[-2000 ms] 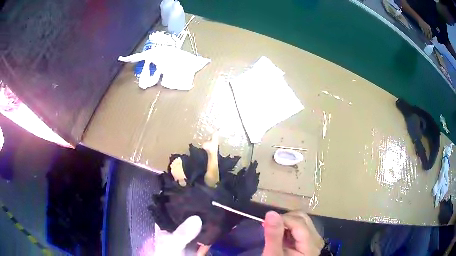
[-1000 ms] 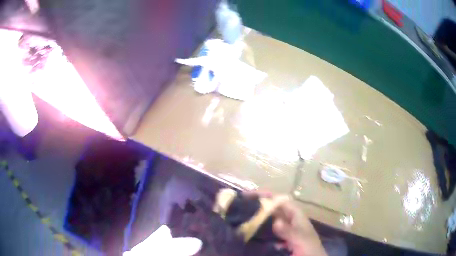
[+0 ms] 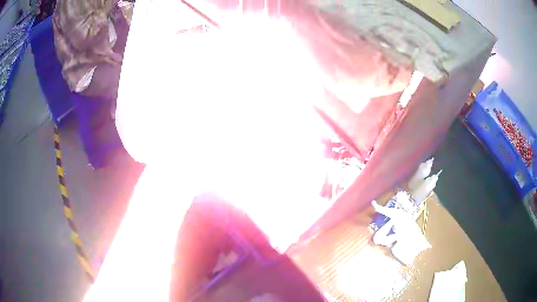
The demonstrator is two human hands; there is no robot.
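Note:
The heat box (image 3: pixel 412 127) fills the upper middle, and its opening (image 3: pixel 253 118) glows blinding white-pink. A long white overexposed shape, seemingly my gloved left hand and forearm (image 3: pixel 141 248), reaches from the bottom left up into the glare. Its fingers and anything they hold are lost in the light. My right hand is not in view. The black spiky part with tan pieces cannot be made out.
The brown bench (image 3: pixel 312 259) lies at lower right, with white gloves (image 3: pixel 406 233), white bottles (image 3: pixel 425 181) and a white sheet (image 3: pixel 450 283). A blue tray (image 3: pixel 486 112) of small red pieces is at far right. Yellow-black floor tape (image 3: pixel 65 191) runs at left.
The view has swung left to the heat box. The white gloved hand has gone up from the bottom edge into the glare. My right hand, the black part and the dish have left view.

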